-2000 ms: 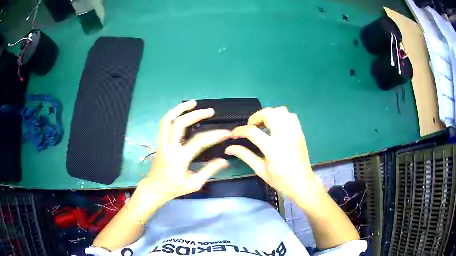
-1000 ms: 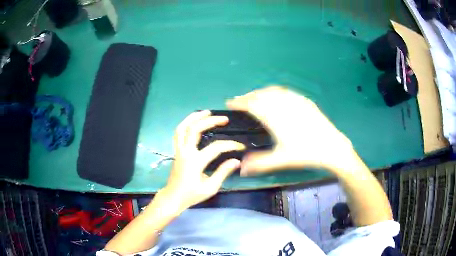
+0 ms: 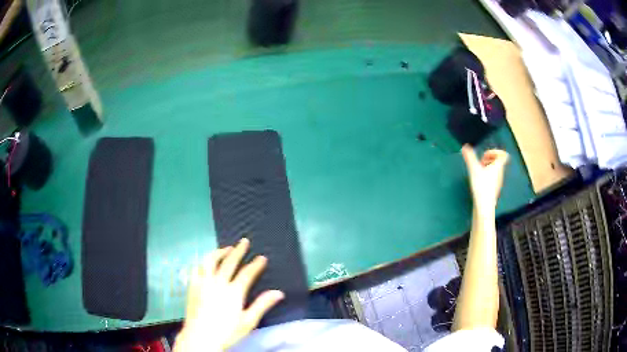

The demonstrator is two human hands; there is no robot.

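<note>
A black mesh strip (image 3: pixel 251 185) lies flat on the green table in front of me, its near end at the table edge. My left hand (image 3: pixel 237 292) is at its near left part, fingers spread, gripping nothing; whether it presses on the mesh is unclear. A second mesh strip (image 3: pixel 117 230) lies flat to the left. My right hand (image 3: pixel 485 168) is at the right, just below two black wired housings (image 3: pixel 476 124). Its thumb and finger are apart and nothing shows in it; contact with the housings is unclear.
A blurred black housing (image 3: pixel 271 20) is at the far middle. A pale post (image 3: pixel 69 65), another housing (image 3: pixel 33 161) and a blue netlike bundle (image 3: pixel 47 247) are left. Cardboard (image 3: pixel 515 110) and white packaging (image 3: pixel 584 103) are right. A slatted crate (image 3: pixel 564 268) is below the edge.
My hands have parted from the dark piece they worked on. My right hand moved to the housings at right. A second mesh strip now lies before me. The view has shifted.
</note>
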